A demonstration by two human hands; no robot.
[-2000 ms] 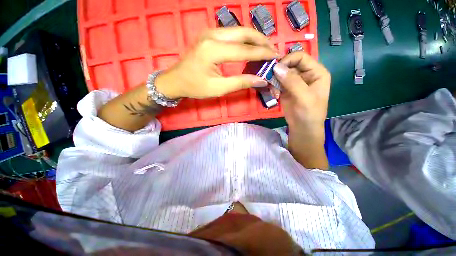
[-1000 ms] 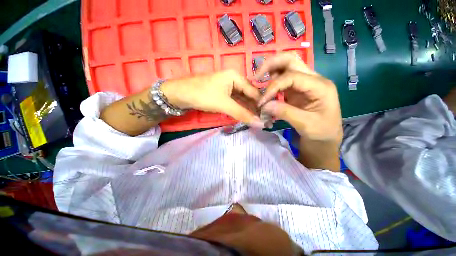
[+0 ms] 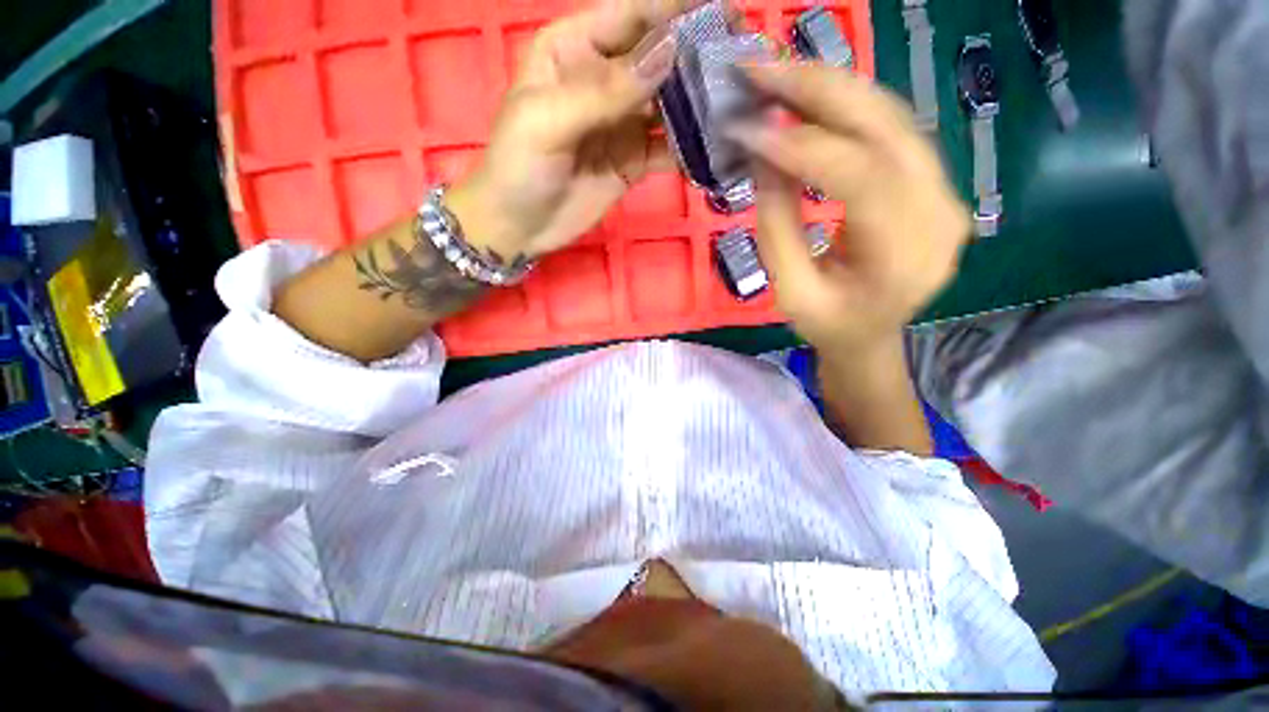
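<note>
A smartwatch [image 3: 707, 84] with a grey mesh strap bent into a loop is held up over the red tray [image 3: 365, 95]. My left hand [image 3: 578, 125] grips it from the left side. My right hand [image 3: 863, 209] is at its right side, blurred, with fingertips touching the strap. Whether the clasp is closed cannot be told. A closed watch [image 3: 740, 262] sits in a tray pocket below the hands, and another [image 3: 823, 38] sits at the upper right of the tray. Other pockets are partly hidden by my hands.
Open watches [image 3: 981, 118] lie on the green mat [image 3: 1072, 244] right of the tray. A neighbouring person's grey sleeve [image 3: 1099, 376] reaches across the right side. A black device [image 3: 132, 237] with a yellow label and a white block [image 3: 53, 181] stand at the left.
The hands have moved up from the tray's front edge, and the held watch now shows as a larger loop. The neighbour's sleeve has moved forward over the mat at the right.
</note>
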